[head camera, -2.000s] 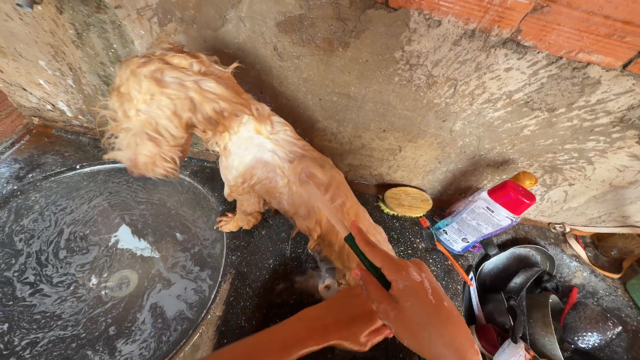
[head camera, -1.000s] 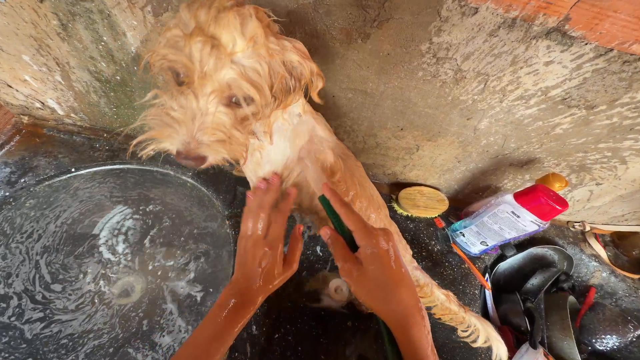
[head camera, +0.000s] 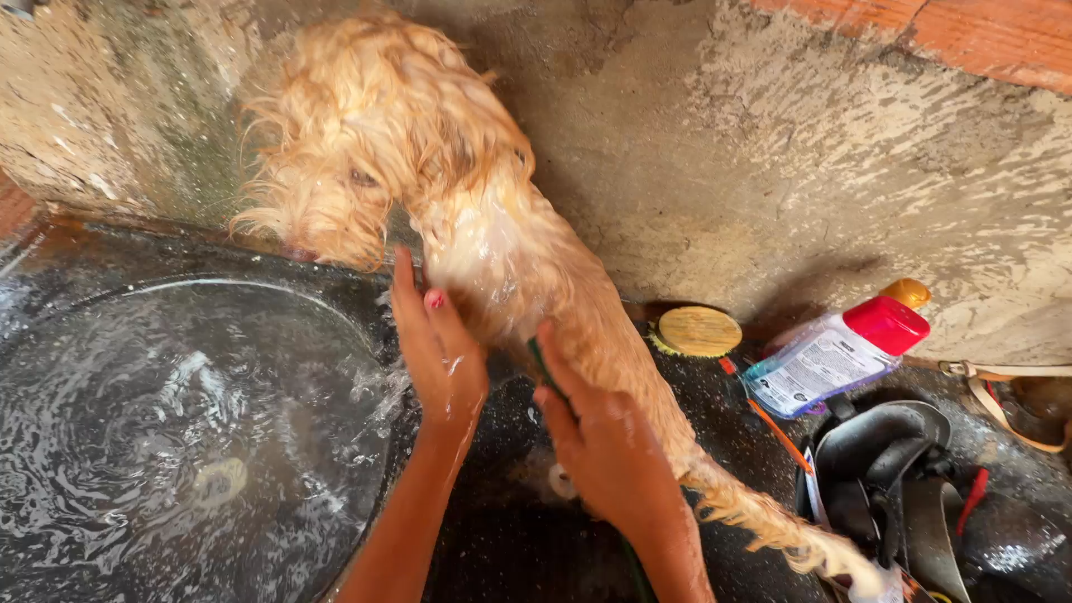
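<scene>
A wet, light-brown dog (head camera: 578, 293) stands along the wall, its head lowered toward the left and its tail stretching to the lower right. Suds or water whiten the fur at its shoulder. My left hand (head camera: 440, 352), wet and with its fingers raised, is beside the dog's chest, holding nothing. My right hand (head camera: 611, 444) grips a dark green hose (head camera: 548, 368) near the dog's side; the hose end points toward its chest. Part of the hose is hidden behind my right hand and wrist.
A large round basin of water (head camera: 368, 335) lies at left. Along the rough wall (head camera: 636, 167) are an oval wooden brush (head camera: 699, 331), a bottle with a red cap (head camera: 837, 356) and a yellow-capped container (head camera: 909, 293). Dark pans (head camera: 934, 528) pile up at lower right, beside a strap (head camera: 997, 410).
The dog's head has turned and lowered toward the left since one second ago. My left hand, by my right wrist two seconds ago, is now apart from it, near the dog's chest.
</scene>
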